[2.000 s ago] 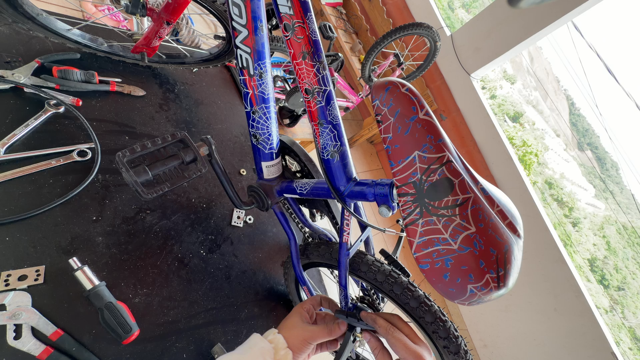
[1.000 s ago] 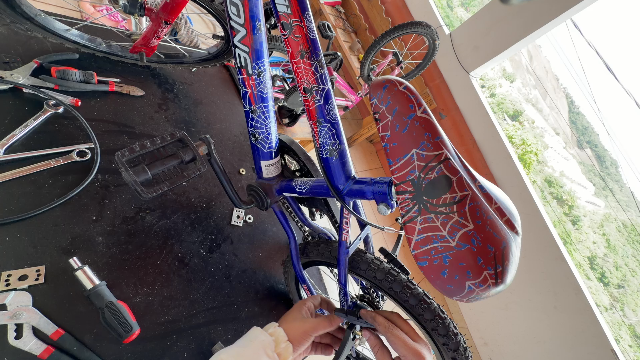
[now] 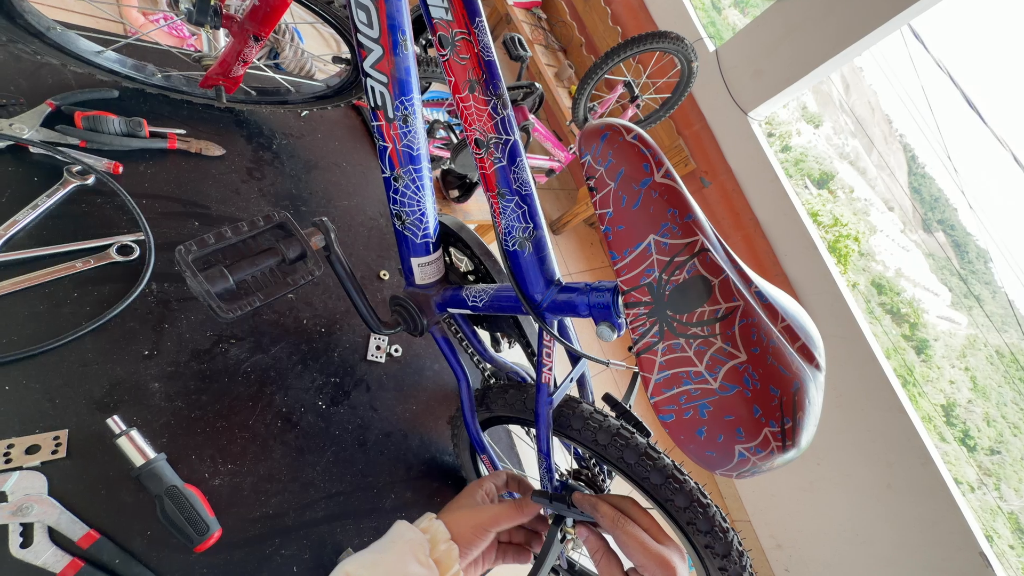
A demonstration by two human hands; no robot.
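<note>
My left hand (image 3: 492, 524) and my right hand (image 3: 632, 534) meet at the bottom of the view, at the rear of a blue child's bicycle frame (image 3: 412, 184). Between their fingertips they pinch a small black part (image 3: 560, 503), whose exact kind I cannot tell. It sits at the lower end of the frame's stay, beside the rear wheel's knobby tire (image 3: 640, 460). A black strip-like piece (image 3: 548, 548) runs down from there between the hands. The red spider-web saddle (image 3: 704, 320) lies to the upper right, and a black pedal (image 3: 250, 266) on its crank is to the left.
On the black tabletop (image 3: 280, 448) lie a ratchet screwdriver handle (image 3: 172, 492), slip-joint pliers (image 3: 48, 520), wrenches (image 3: 72, 268), a black cable loop (image 3: 148, 240), cutting pliers (image 3: 152, 140), a perforated metal plate (image 3: 34, 450) and a small plate with a nut (image 3: 378, 348). A pink bicycle (image 3: 552, 144) stands behind.
</note>
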